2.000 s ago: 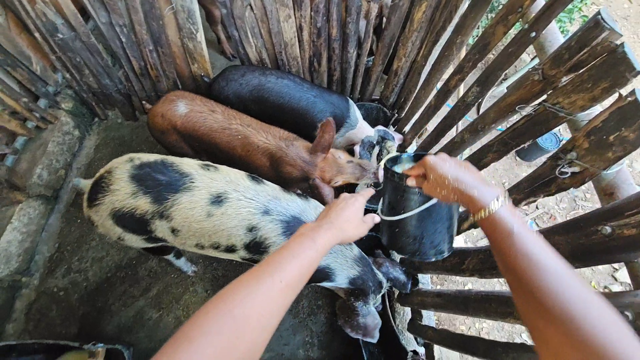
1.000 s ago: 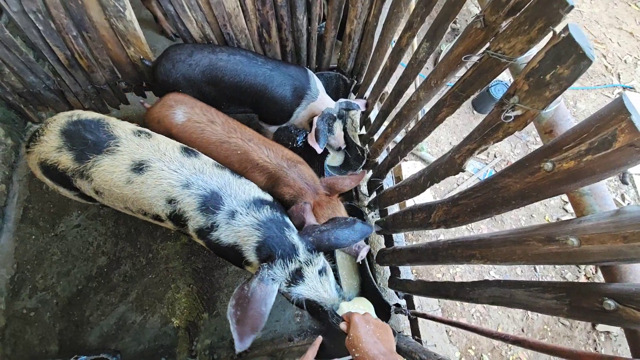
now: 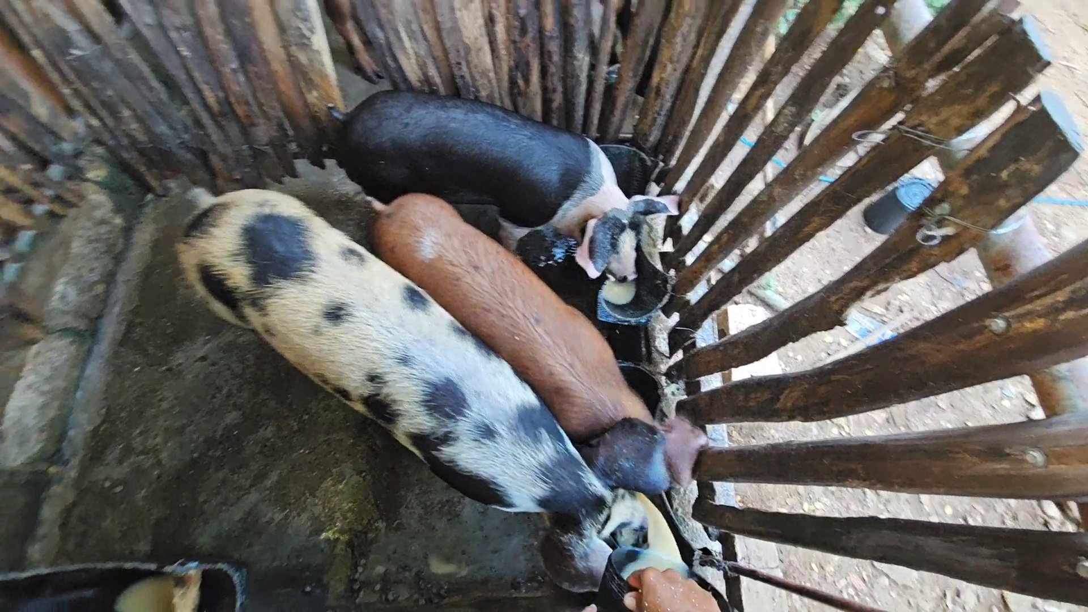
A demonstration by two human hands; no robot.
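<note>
At the bottom edge, my right hand (image 3: pixel 667 591) grips a black bucket (image 3: pixel 627 565), tilted so that pale liquid (image 3: pixel 661 531) pours by the head of the spotted pig (image 3: pixel 382 357). Of my left hand (image 3: pixel 590 608) only what looks like a fingertip shows beside the bucket; its hold cannot be told. A brown pig (image 3: pixel 510 306) stands alongside, its head low and partly hidden by the spotted pig's ear. Behind it, a black pig with a pale band (image 3: pixel 467 157) has its snout over a black trough (image 3: pixel 650 293) holding pale liquid.
A slatted wooden fence (image 3: pixel 884 463) runs down the right, and another wooden wall (image 3: pixel 476 51) crosses the back. A low concrete ledge (image 3: pixel 42 399) lies at left on the wet floor (image 3: pixel 221 442). A black container (image 3: pixel 85 591) sits bottom left; a dark bucket (image 3: pixel 888 208) stands outside.
Two seconds ago both hands were at the black bucket near the fence's middle; my right hand is now at the bottom edge. Liquid now pours from the bucket. The brown pig's head has moved lower.
</note>
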